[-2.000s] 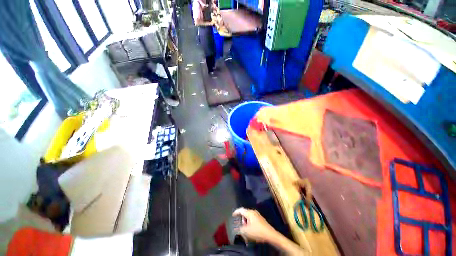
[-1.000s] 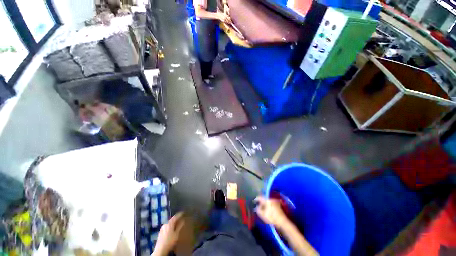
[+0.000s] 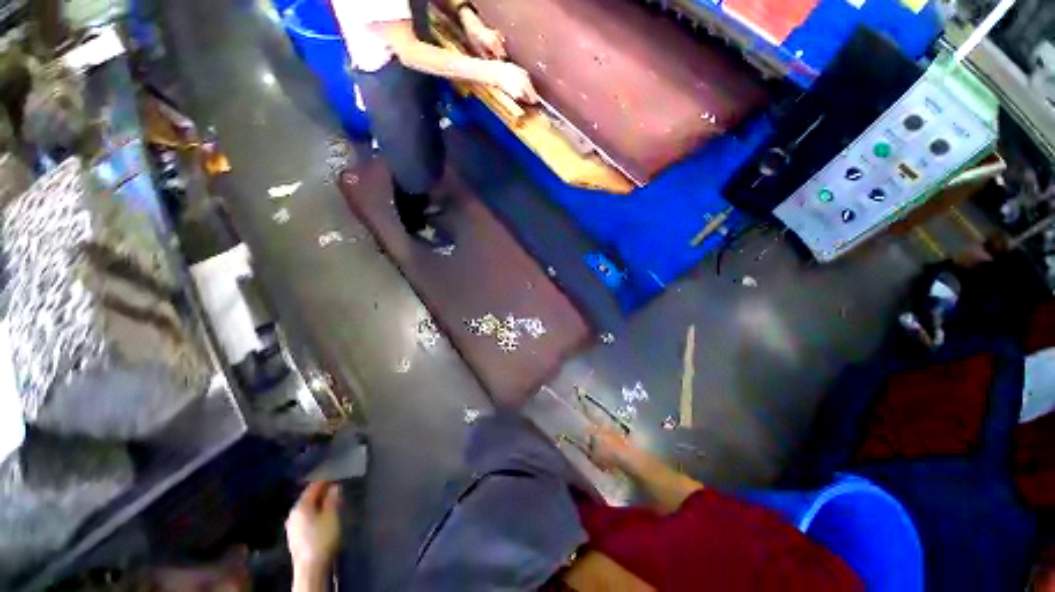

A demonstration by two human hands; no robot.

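Observation:
My left hand [image 3: 315, 523] is low in the picture beside the left bench, just under a small grey flat piece [image 3: 339, 459]; I cannot tell if it grips the piece. My right hand [image 3: 615, 449] reaches forward at lower centre, above the floor. Thin pale strips [image 3: 599, 407] show at its fingertips; blur hides whether the fingers hold one. My dark grey apron [image 3: 498, 509] and maroon sleeve [image 3: 706, 544] fill the lower middle.
A person [image 3: 405, 104] stands on a brown mat [image 3: 498, 312] at a blue press with a red-brown pad [image 3: 625, 81]. White scraps lie around. A blue bin [image 3: 868, 532] is lower right, a control box [image 3: 885, 162] upper right, grey bundles [image 3: 104, 301] left.
The view has swung from the orange sheet and die, past the bin, to the floor and the other press. The bin has shifted to the lower right edge. My right hand is now over the floor strips.

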